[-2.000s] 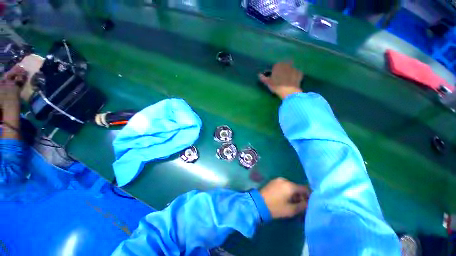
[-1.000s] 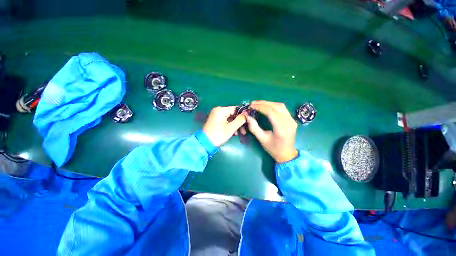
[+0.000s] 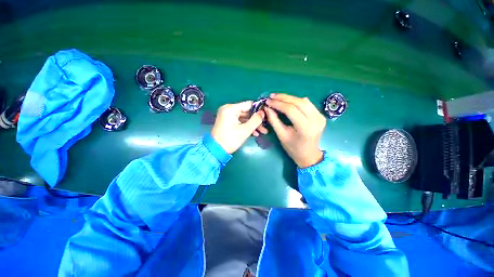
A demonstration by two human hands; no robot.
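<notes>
A round unit point(image 3: 259, 106), black and shiny, is held between both hands above the green bench mat. My left hand point(image 3: 233, 127) grips it from the left with thumb and fingers. My right hand point(image 3: 300, 130) touches its right side with thumb and fingertips. The fingers cover most of the unit, so its face is hardly seen. Three round units with silver-grey centres sit clustered on the mat point(image 3: 227, 186) at left, among them one unit point(image 3: 192, 98). Another unit point(image 3: 113, 119) lies beside the blue cloth, and one point(image 3: 335, 105) lies right of my hands.
A crumpled light-blue cloth point(image 3: 67, 108) lies at left, partly over a black-handled tool point(image 3: 12, 114). At right, a round tin of metal wool point(image 3: 395, 155) stands beside a black soldering stand point(image 3: 447, 159) with a cable. Dark units point(image 3: 403, 19) sit on the green strip at far right.
My right hand has come back from the far green strip to meet my left hand at the held unit. The view has turned and shifted, bringing the stand and metal wool into sight.
</notes>
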